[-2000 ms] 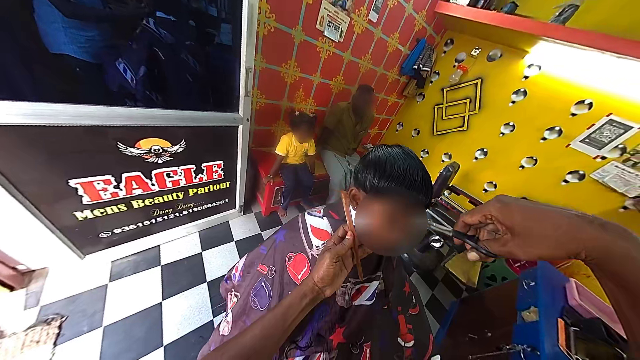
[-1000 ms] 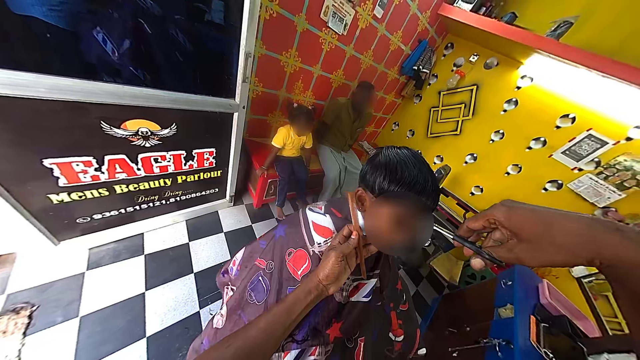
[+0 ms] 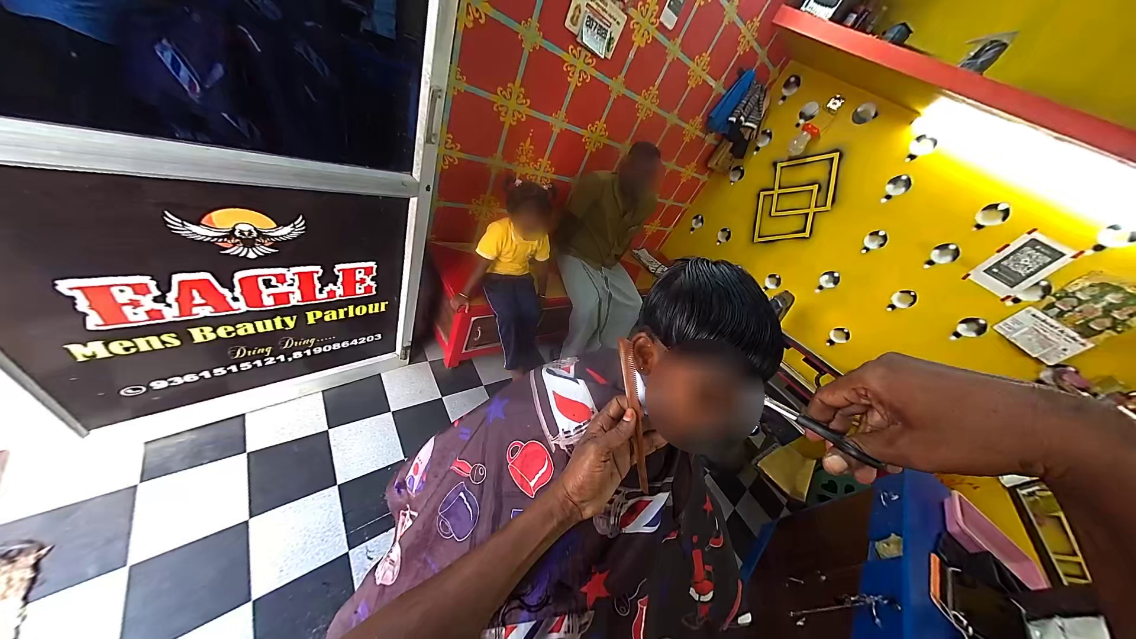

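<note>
A seated person with straight black hair (image 3: pixel 710 306) wears a dark printed barber's cape (image 3: pixel 497 479). My left hand (image 3: pixel 599 466) pinches a brown comb (image 3: pixel 635 417), which stands nearly upright beside the ear, its upper end by the hair edge. On the other side of the face, my right hand (image 3: pixel 874 417) holds a pair of scissors (image 3: pixel 830 437) by its dark handles. The blades point toward the side of the face; their tips are partly hidden by it. Whether the blades are apart, I cannot tell.
Two people (image 3: pixel 515 257) are at a red bench (image 3: pixel 470 324) by the patterned red wall. At the lower right is a blue counter (image 3: pixel 910 541) with a pink tray (image 3: pixel 990 537). A glass door with a sign panel (image 3: pixel 213 293) stands left, above a checkered floor (image 3: pixel 293 515).
My right hand and the scissors have shifted slightly relative to the seated person's face. The comb stays in my left hand near the ear.
</note>
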